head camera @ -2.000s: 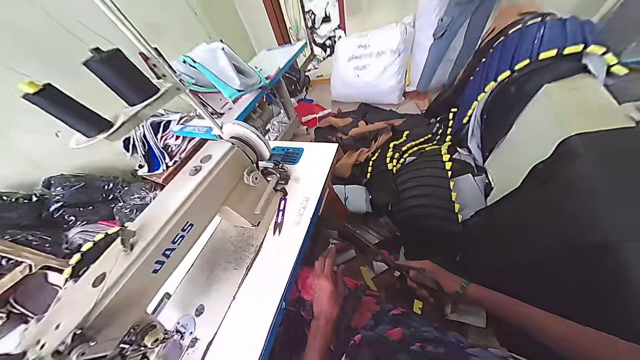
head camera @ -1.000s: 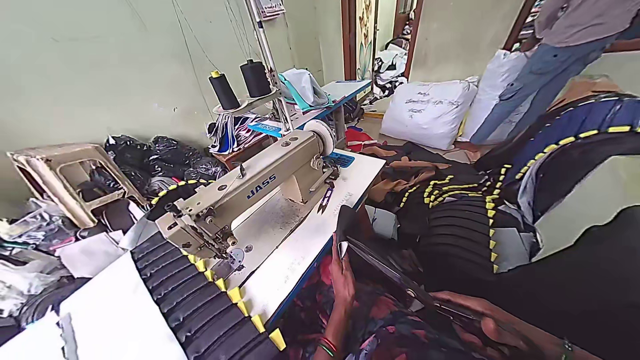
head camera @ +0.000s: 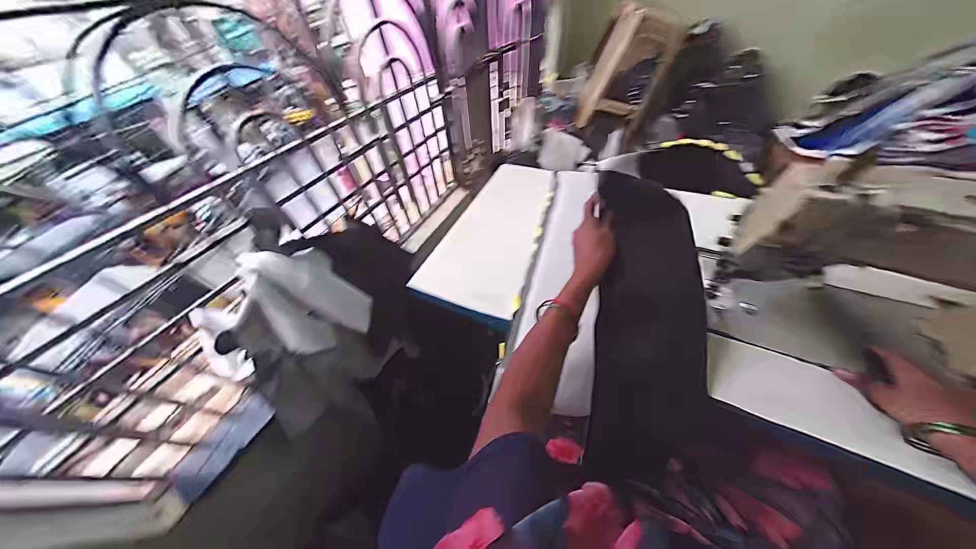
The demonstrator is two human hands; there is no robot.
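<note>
My left hand [head camera: 593,242] grips the left edge of a long black fabric piece [head camera: 648,305] with a pale layer on its left side. The piece lies over the white sewing table [head camera: 488,240] and hangs down towards my lap. A row of yellow marks runs along the pale layer's left edge. To the right, at the front of the blurred sewing machine [head camera: 877,206], my right hand [head camera: 903,385] is over the table with a dark object at its fingers. Blur hides what that object is and whether the hand holds it.
A metal window grille [head camera: 366,160] runs along the left side. Pale crumpled cloth [head camera: 297,305] hangs below it. Behind the table stand a wooden frame [head camera: 629,69] and dark plastic bags [head camera: 720,99]; folded cloths [head camera: 892,130] are piled at the back right.
The view has swung far to the left. My left hand, near my lap one second ago, is now on the black piece over the table. My right hand is now at the machine's front.
</note>
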